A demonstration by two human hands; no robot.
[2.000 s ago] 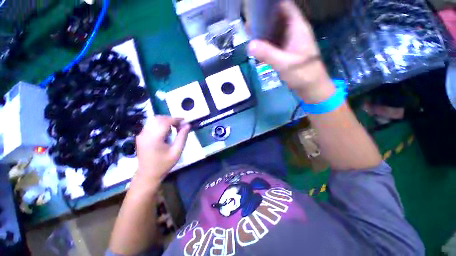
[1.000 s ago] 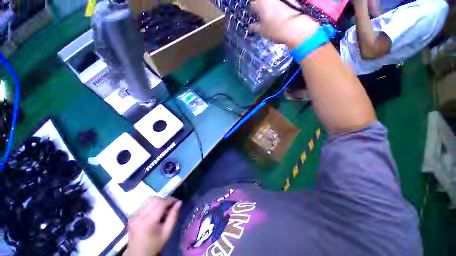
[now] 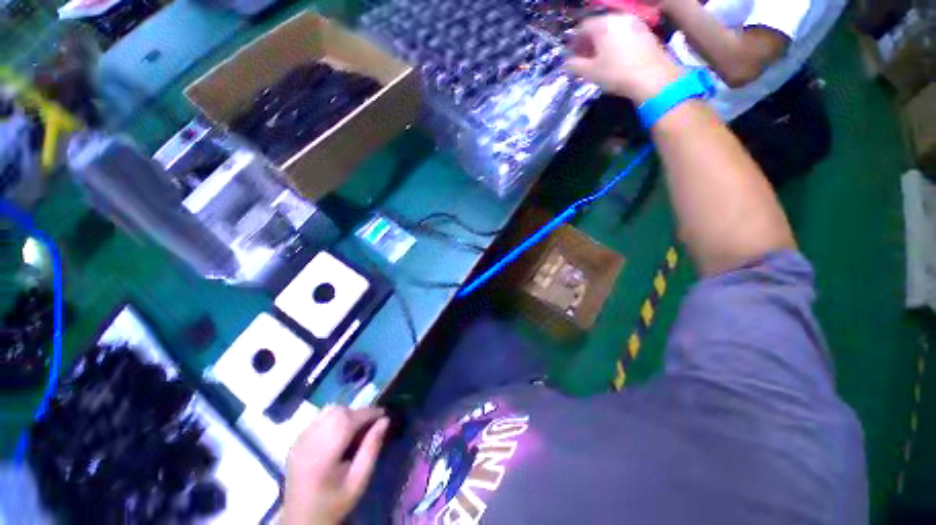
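Note:
My left hand (image 3: 334,461) is low in the view by the bench's front edge, fingers curled; whether it holds a small dark part cannot be told. My right hand (image 3: 626,62), with a blue wristband, reaches far out at the edge of the stacked clear plastic trays (image 3: 503,92); its fingertips are blurred and any hold is unclear. The grey electric screwdriver (image 3: 154,210) hangs tilted, out of my hands, beside the screw feeder (image 3: 251,220). The fixture's two white blocks (image 3: 293,297) stand in front of the feeder. A small round dark part (image 3: 357,369) lies beside them.
A heap of black housings (image 3: 123,441) lies on a white sheet at the left. A cardboard box (image 3: 349,133) of dark parts stands behind the feeder. A blue hose (image 3: 523,241) crosses the bench edge above another box (image 3: 570,277). Another person's arm (image 3: 718,41) is beyond the trays.
The view has swung to the right. The screwdriver has left my right hand and hangs by the feeder. My right hand has moved out to the trays. My left hand has moved away from the fixture.

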